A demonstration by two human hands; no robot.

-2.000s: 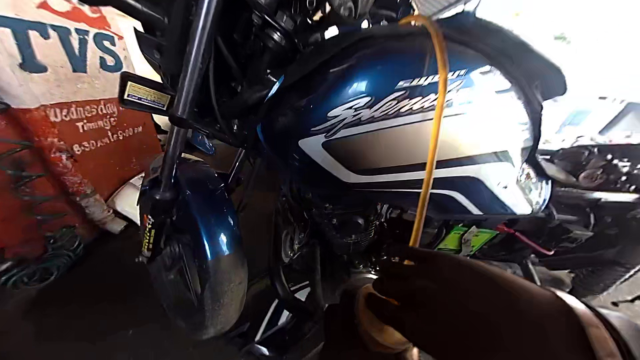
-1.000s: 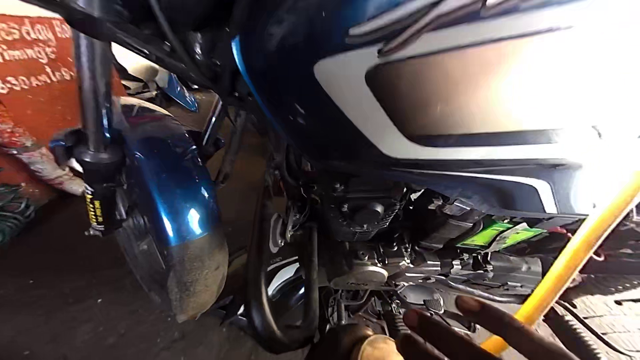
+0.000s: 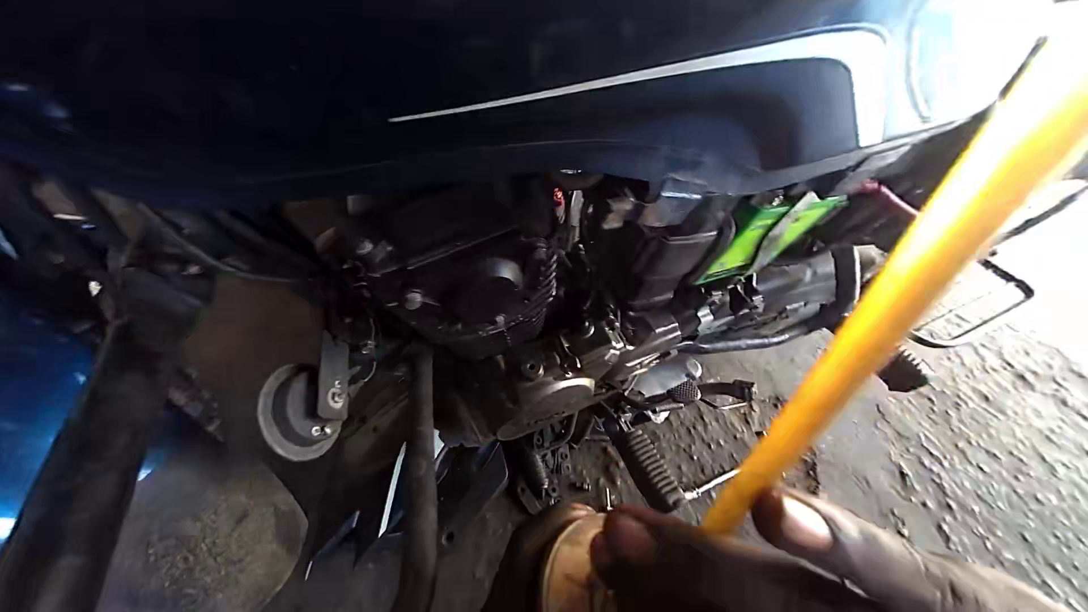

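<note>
My right hand (image 3: pixel 824 552) is at the bottom right, its thumb and fingers around the lower end of a yellow hose (image 3: pixel 858 348). The hose runs up to the top right corner. Its fingertips touch a round tan object (image 3: pixel 574 565), whose kind I cannot tell. Dark fingers of my left hand (image 3: pixel 527 557) curl around that object's left side, mostly cut off by the frame. Beyond both hands stands a motorcycle, with its blue fuel tank (image 3: pixel 527 136) above, the engine (image 3: pixel 484 297) below it and a bright green part (image 3: pixel 765 234) behind the engine.
A round horn (image 3: pixel 293 412) and a black crash bar (image 3: pixel 421 484) stand out on the left, near the front fork tube (image 3: pixel 98 450). A ribbed rubber foot peg (image 3: pixel 648 467) lies just beyond my hands. Rough ground (image 3: pixel 960 442) spreads at the right.
The view has moved much closer to the engine. My hands have stayed low in view. The yellow hose, over the tank two seconds ago, now slants across the right side.
</note>
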